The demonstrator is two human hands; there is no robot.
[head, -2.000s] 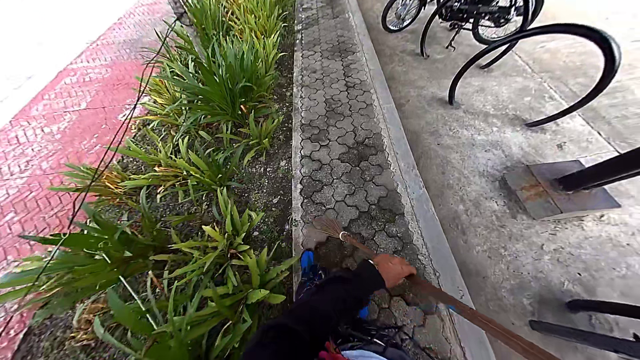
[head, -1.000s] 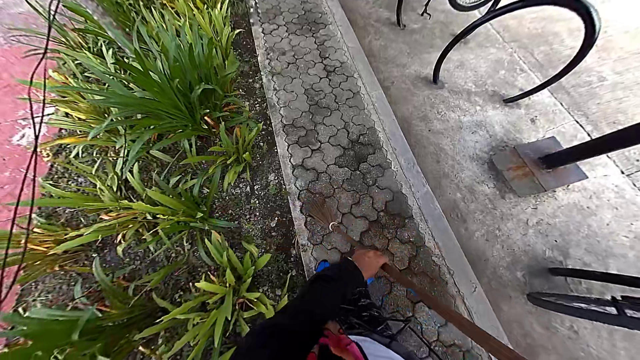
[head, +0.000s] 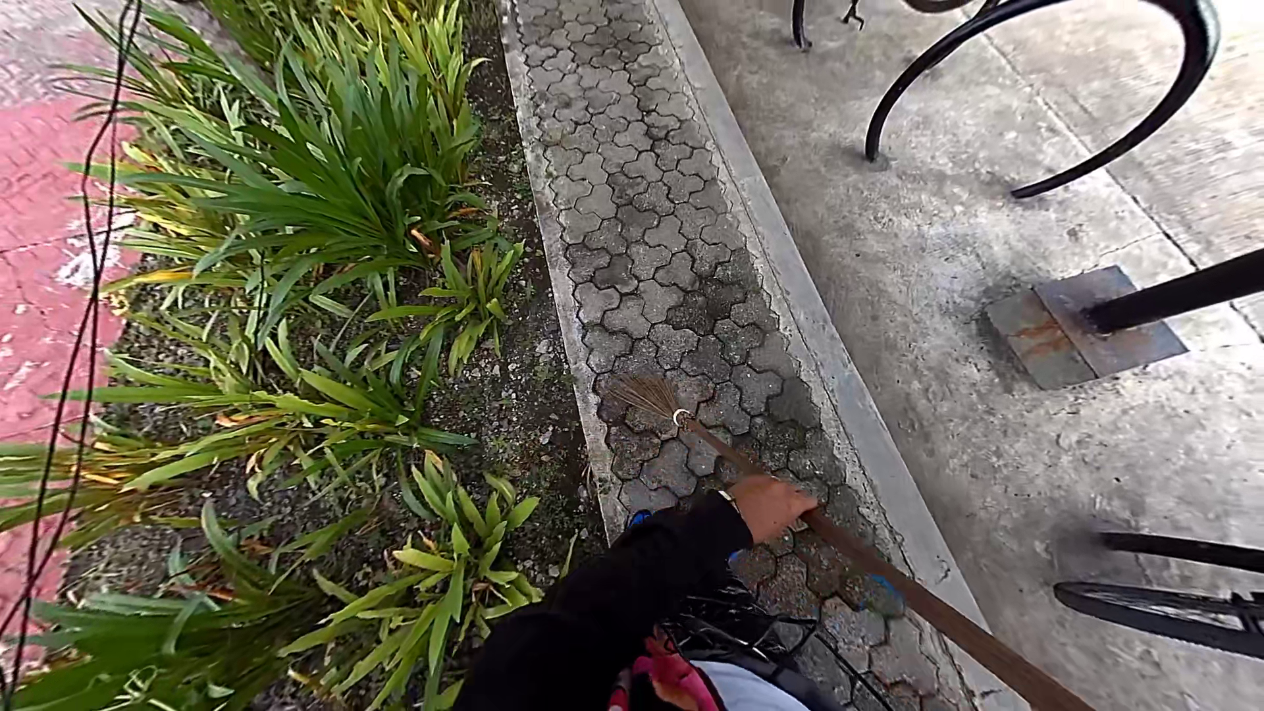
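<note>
My left hand (head: 770,509), at the end of a black sleeve, is closed around the brown wooden handle (head: 918,600) of a broom. The handle slants from the lower right edge up to a pale binding, where thin stiff bristles (head: 642,395) fan out over the hexagonal-patterned pavers (head: 657,247), near the path's left border. My right hand is not visible, and the handle's far end lies outside the picture. Below my wrist are a tangle of black cords (head: 736,612) and a pink-red cloth (head: 671,681). Part of a blue shoe (head: 640,516) shows beside the sleeve.
Leafy green plants (head: 326,197) grow in a soil bed on the left, with black cables (head: 91,247) hanging before them. A concrete curb (head: 790,276) borders the path's right side. Beyond it are curved black metal racks (head: 1195,59), a post's base plate (head: 1086,326) and a bicycle wheel (head: 1165,612).
The view has shifted, bringing more of the planted bed into the middle left. My left hand has stayed on the handle, and the bristles remain low over the pavers near the left border.
</note>
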